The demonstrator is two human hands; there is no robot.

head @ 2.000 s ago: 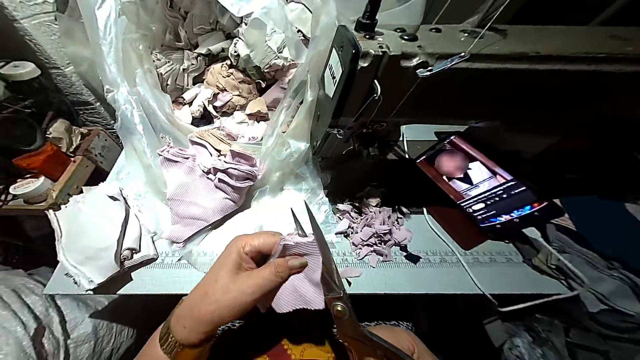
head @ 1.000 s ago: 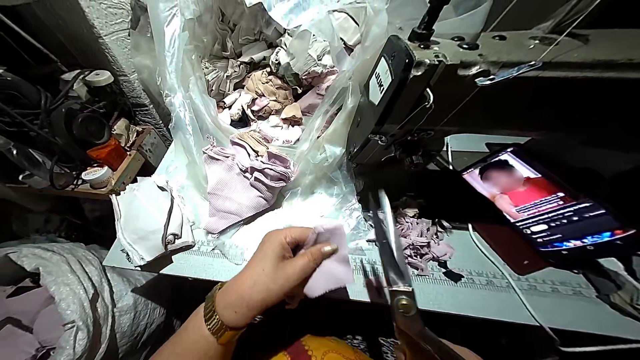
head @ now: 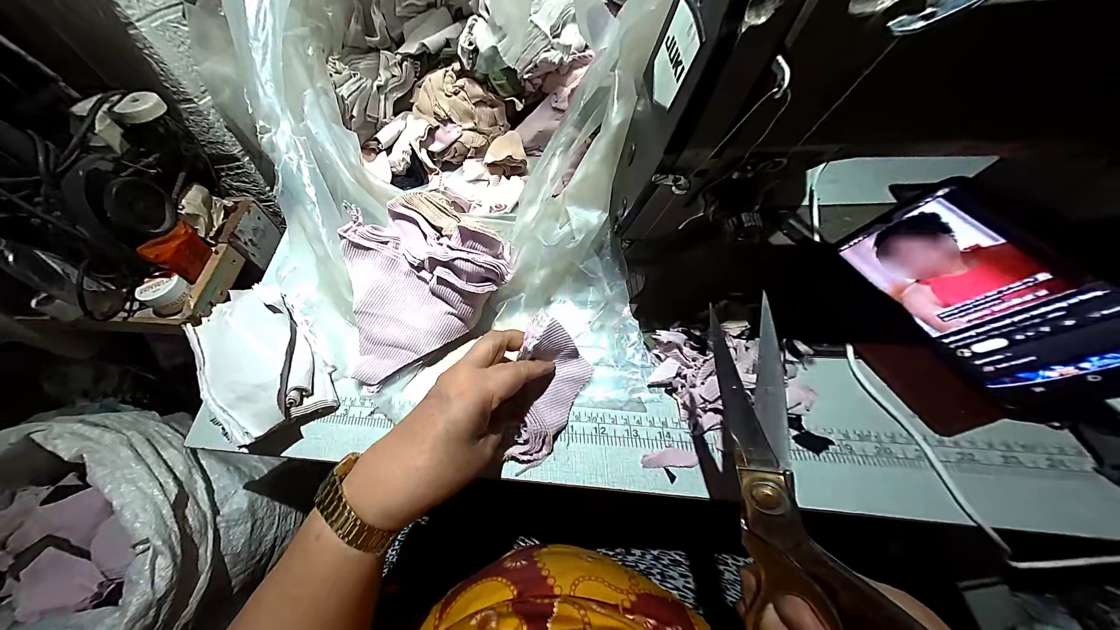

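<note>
My left hand (head: 468, 411), with a gold watch at the wrist, pinches a small folded piece of striped lilac fabric (head: 560, 376) over the table's front edge. In my right hand (head: 787, 608), partly cut off at the bottom, are large metal scissors (head: 768, 494), blades apart and pointing away from me. The blades pass in front of a heap of small lilac scraps (head: 691, 367). Left of the fabric piece, a stack of striped lilac pieces (head: 420, 306) leans at the mouth of a clear plastic bag (head: 560, 236) full of cloth scraps.
Folded white cloth (head: 254, 363) lies at the table's left end, above a woven sack (head: 184, 499) of lilac pieces. A sewing machine (head: 647, 114) stands behind. To the right are a lit phone (head: 989, 297) and a white cable (head: 910, 437). A printed ruler (head: 612, 433) runs along the table.
The scissors, at the fabric two seconds ago, are now apart from it, to its right. My left hand has moved the piece toward the lilac stack. The phone's picture has changed.
</note>
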